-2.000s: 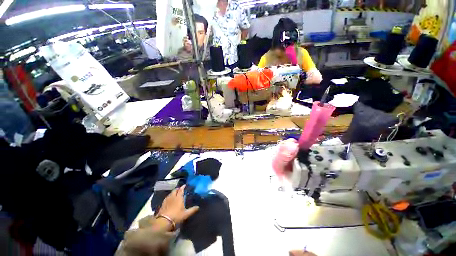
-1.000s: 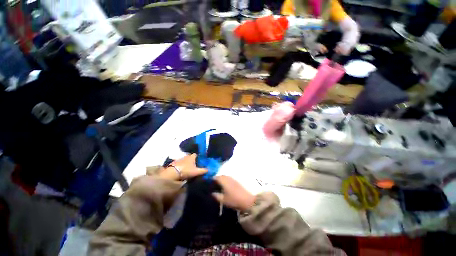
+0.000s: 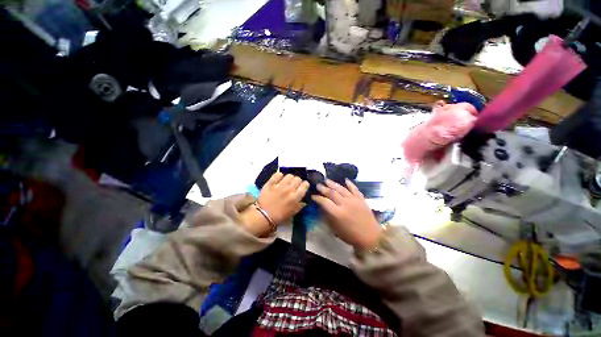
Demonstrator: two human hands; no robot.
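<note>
Dark fabric pieces (image 3: 341, 172) lie on the white table near its front edge, under and around both hands. My left hand (image 3: 283, 199) is on the pieces from the left, fingers bent over them. My right hand (image 3: 346, 209) is on them from the right, fingers spread near the left fingertips. Whether either hand grips fabric cannot be told. Bright blue material (image 3: 308, 216) shows between and below the hands, mostly hidden. A dark strip (image 3: 298, 238) hangs down towards my apron.
Large dark garment heap (image 3: 151, 125) at left. Sewing machine head (image 3: 507, 164) at right, with pink fluffy cloth (image 3: 440, 131) and pink cone (image 3: 527, 85). Yellow-handled scissors (image 3: 529, 268) lie at right. Cardboard edging (image 3: 296, 71) runs along the table's back.
The view has tilted down and shifted. The blue material, earlier on top of the dark pieces, is now mostly covered. Both hands are now close together over dark fabric; the right hand has moved in.
</note>
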